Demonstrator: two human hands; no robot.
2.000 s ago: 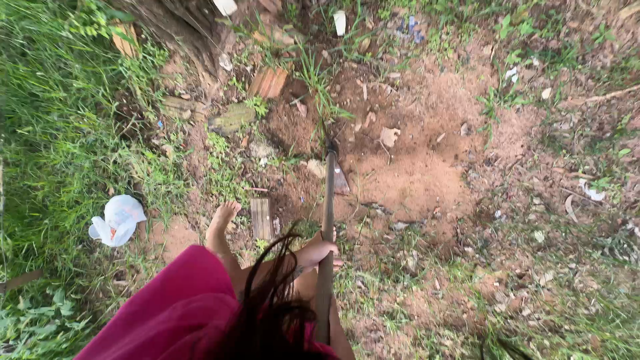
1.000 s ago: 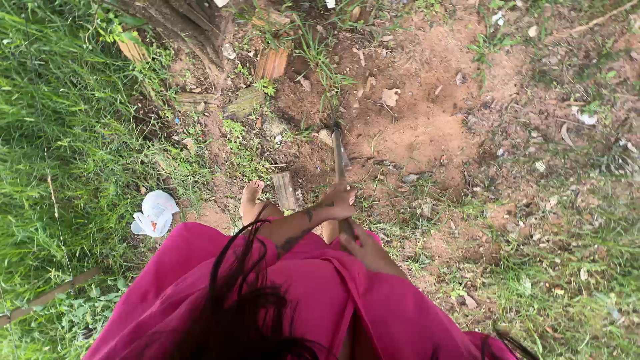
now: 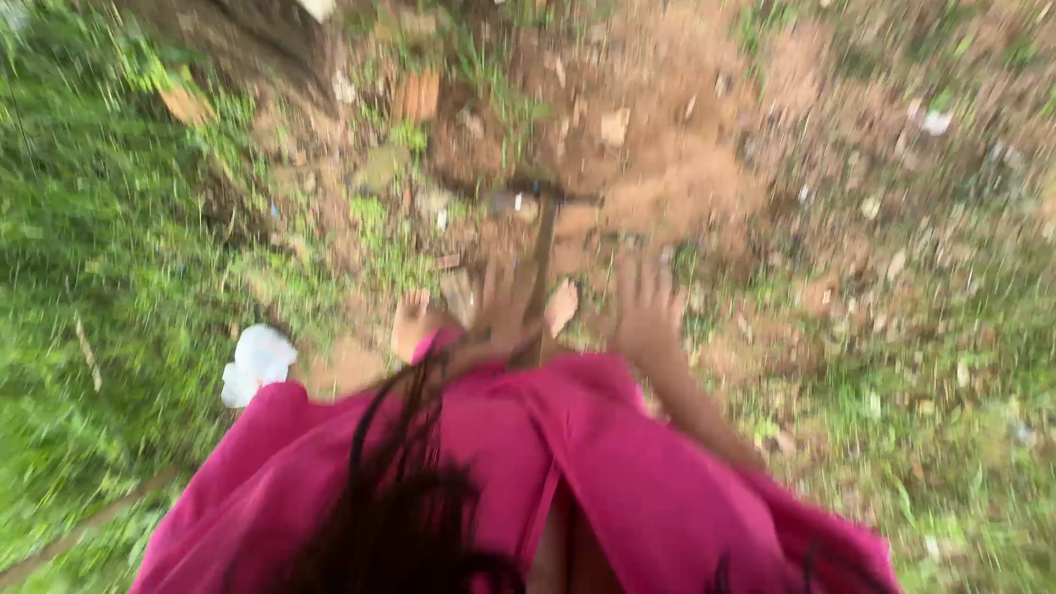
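Note:
A long-handled digging tool with a wooden handle [image 3: 542,256] stands between my hands, its dark metal head [image 3: 553,195] down at the bare soil. The handle's lower end in view passes toward the pink garment [image 3: 577,412], where hair and cloth hide it. My left hand [image 3: 503,309] is blurred, fingers extended, just left of the handle; whether it touches the wood cannot be told. To the right, apart from the tool, my right hand [image 3: 648,313] has its fingers spread and holds nothing.
My bare feet [image 3: 563,307] are on the ground near the handle. A white plastic bag [image 3: 262,356] lies in grass at left. A tree trunk [image 3: 247,41] rises at upper left. Broken tile or brick [image 3: 418,96], a pale flat piece [image 3: 615,126] and litter are scattered around.
Both hands were on the handle one second ago; now the right hand is off it and both hands' fingers are extended. The tool's head looks turned crosswise.

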